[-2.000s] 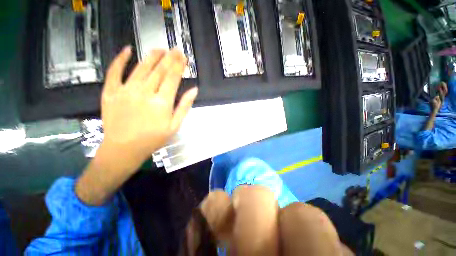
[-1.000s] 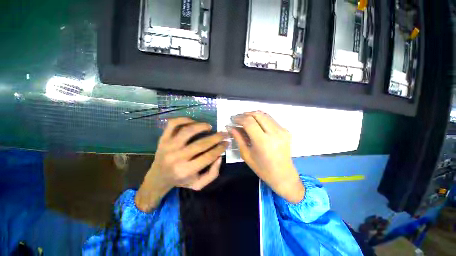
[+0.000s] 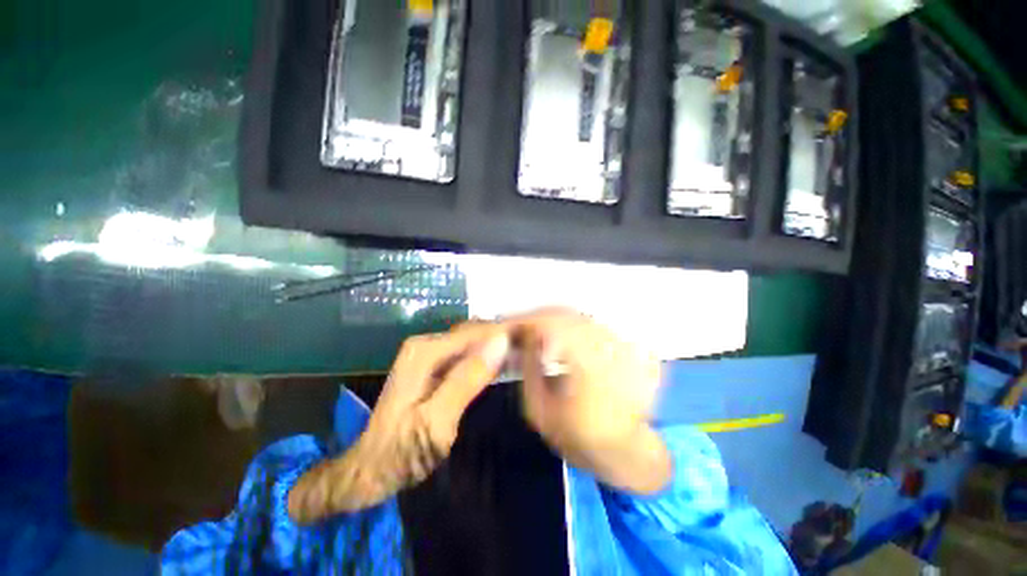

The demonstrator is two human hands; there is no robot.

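Note:
My left hand (image 3: 411, 411) and my right hand (image 3: 597, 394) meet at the fingertips over the near edge of a white sheet (image 3: 676, 309). A small pale bit shows at the fingertips, too blurred to name. The fingers hide the sheet's left near part. Behind it stands a black foam tray (image 3: 484, 214) with a phone mid-frame (image 3: 572, 113) and others like it in its pockets. Thin black tweezers (image 3: 338, 284) lie on the green mat, left of the sheet.
A clear gridded sheet (image 3: 411, 287) lies on the green bench mat (image 3: 135, 304). A second black tray (image 3: 862, 338) with units stands at the right. Another person's blue sleeve (image 3: 991, 405) shows at the right edge. A brown box (image 3: 158, 461) is below left.
My hands have come together at the fingertips, and the right hand is blurred. The view has shifted, so the tray sits lower and further left and the second tray shows more. The tweezers still lie there.

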